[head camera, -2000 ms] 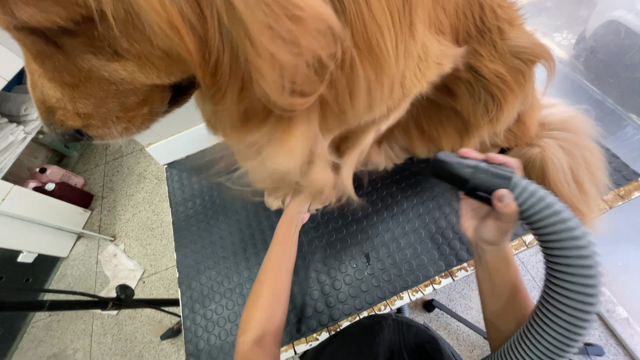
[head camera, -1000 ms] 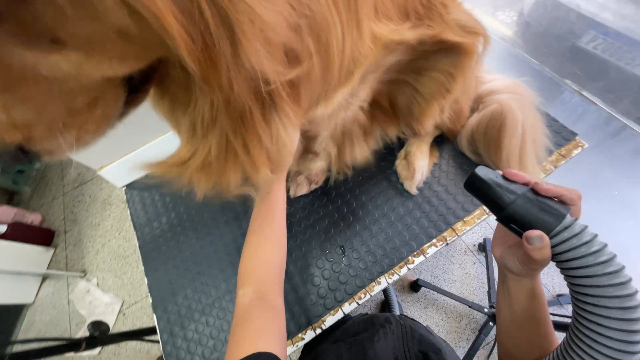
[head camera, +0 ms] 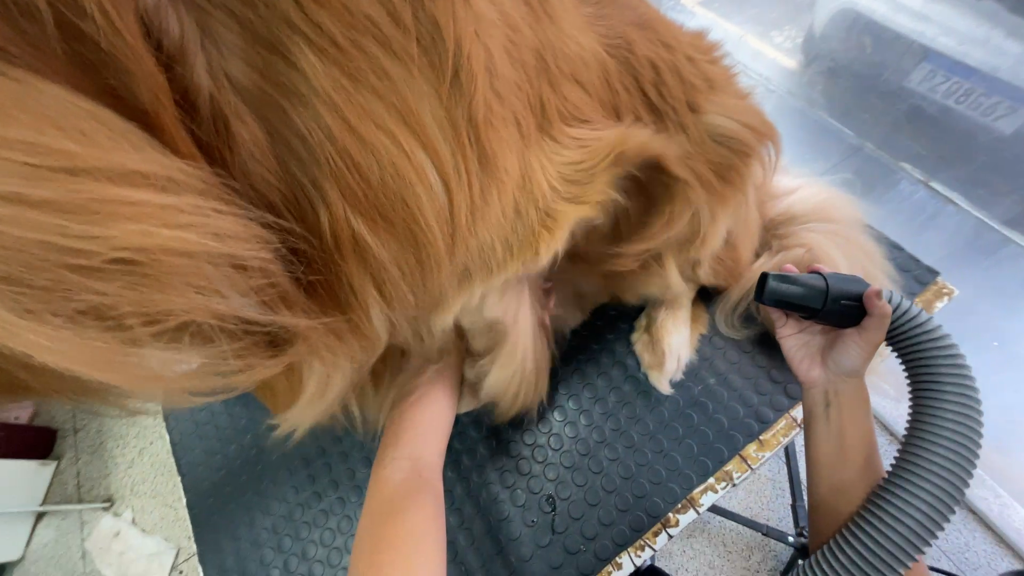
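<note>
A large golden-brown long-haired dog [head camera: 448, 160] fills the upper part of the head view on a grooming table with a black studded rubber top [head camera: 592, 472]. My right hand [head camera: 832, 336] grips the black nozzle [head camera: 812, 298] of a grey corrugated dryer hose [head camera: 936, 416]; the nozzle points left at the dog's rear side. My left forearm [head camera: 416, 472] reaches up under the dog's chest fur, and that hand is hidden in the coat. One hind paw [head camera: 668, 344] rests on the mat, and the pale tail [head camera: 824, 224] lies behind the nozzle.
The table's worn edge [head camera: 720, 484] runs diagonally at the lower right, with black metal stand legs [head camera: 792, 512] below it. A glass pane [head camera: 920, 144] is at the upper right, showing a vehicle. On the speckled floor at left lies a white cloth [head camera: 128, 548].
The nozzle, lower and pointing up-left one second ago, is now higher beside the dog's tail. The front paw seen earlier near my left arm is now covered by fur. The view has shifted closer.
</note>
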